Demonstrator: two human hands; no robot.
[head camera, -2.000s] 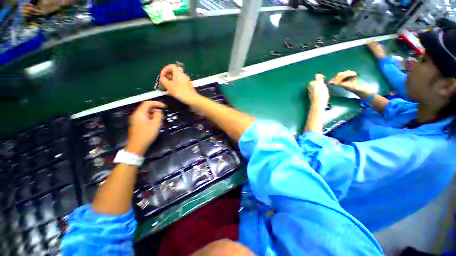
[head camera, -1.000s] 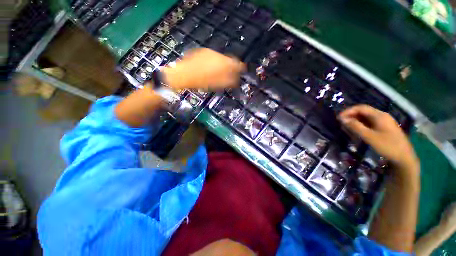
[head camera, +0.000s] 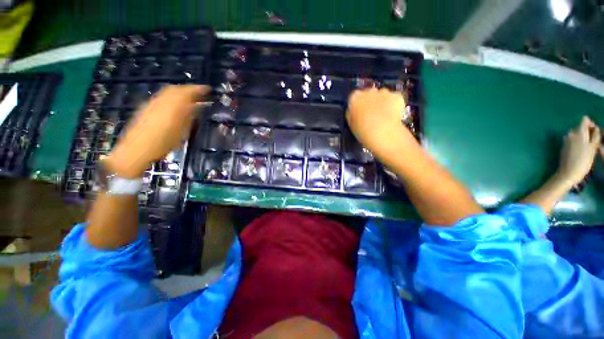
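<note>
The near blister tray (head camera: 324, 140), black with square pockets, lies directly in front of me. Reddish-silver pieces sit in its pockets, and small white pieces (head camera: 306, 86) lie loose in its upper middle. My left hand (head camera: 159, 126), blurred, is over the seam between the near tray and the left blister tray (head camera: 142, 69); a thin pale thing shows at its fingertips, too blurred to name. My right hand (head camera: 381, 116) is over the upper right of the near tray, fingers curled down; what is under its fingertips is hidden. The left tray holds rows of pale framed units.
A white rail (head camera: 318, 41) runs behind the trays, with a grey post (head camera: 483, 26) at the right. Small units lie on the green beyond it. Another dark tray (head camera: 33, 119) with a white slip is at far left. A neighbouring person's hand (head camera: 579, 155) is at right.
The view has swung round to face the trays squarely. My left hand has moved from over the trays' lower part to the seam higher up; my right hand is now at the near tray's upper right.
</note>
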